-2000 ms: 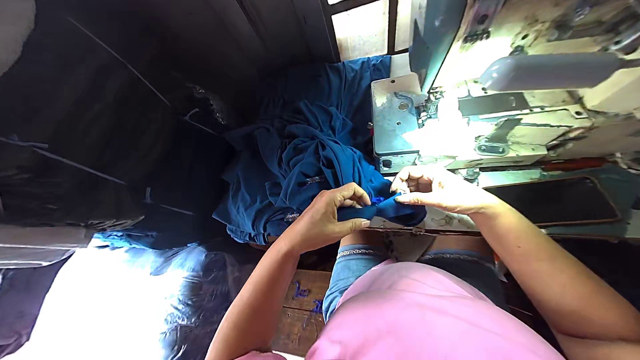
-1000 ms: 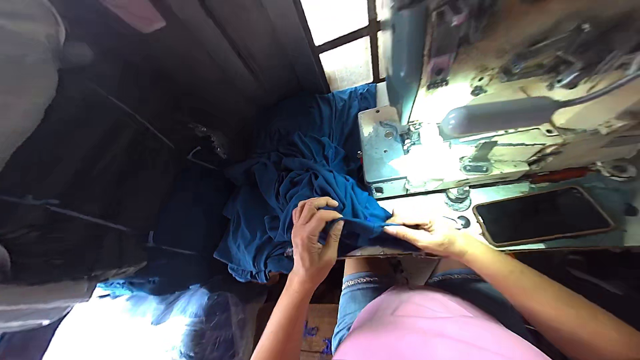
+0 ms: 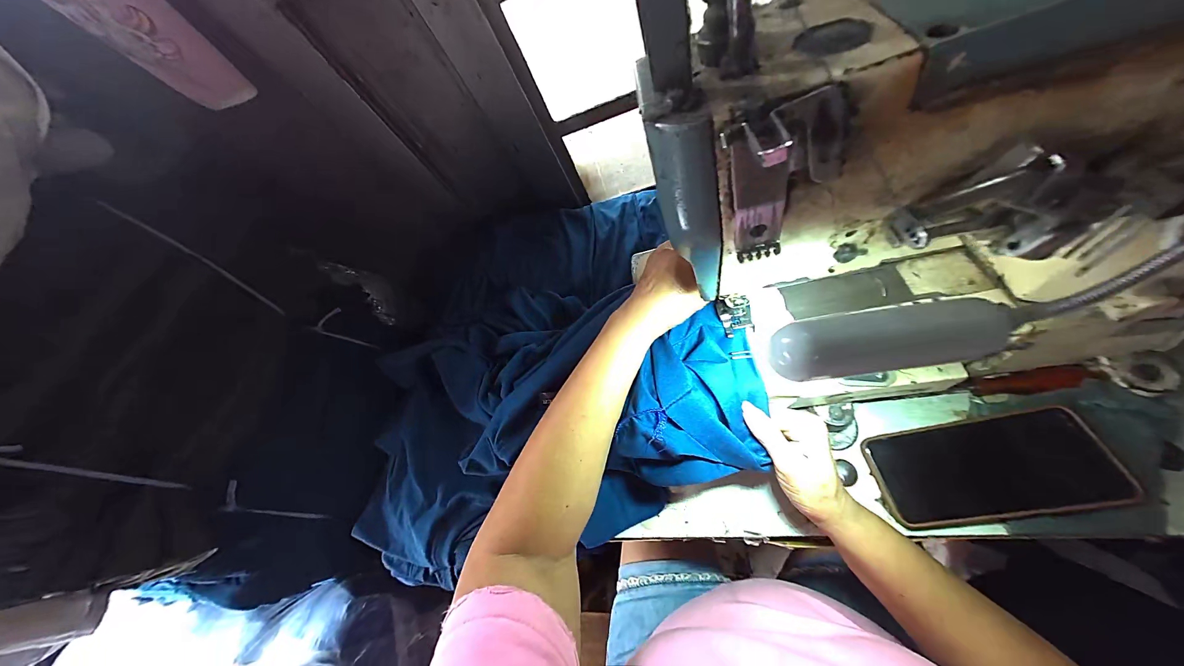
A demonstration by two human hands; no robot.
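Observation:
Blue knit fabric (image 3: 694, 398) lies spread on the bed of an industrial sewing machine (image 3: 851, 213), with one edge at the lit presser foot (image 3: 735, 314). My left hand (image 3: 668, 282) reaches behind the needle area at the far side of the fabric; the machine's grey post partly hides its fingers, so its hold is unclear. My right hand (image 3: 800, 458) has the near right edge of the fabric between thumb and fingers, close to the table's front. More of the blue fabric bunches to the left under my left forearm.
A grey lamp (image 3: 893, 338) on a flexible neck shines over the needle area. A smartphone (image 3: 1004, 467) lies on the table at the right, beside small metal parts and an orange-handled tool (image 3: 1031, 379). Dark fabric with pale strips fills the left; a barred window stands beyond the machine.
The fabric edge held between both hands near my lap now lies at the presser foot. My left hand has moved forward past it, while my right hand stays near the table's front. The view has moved closer.

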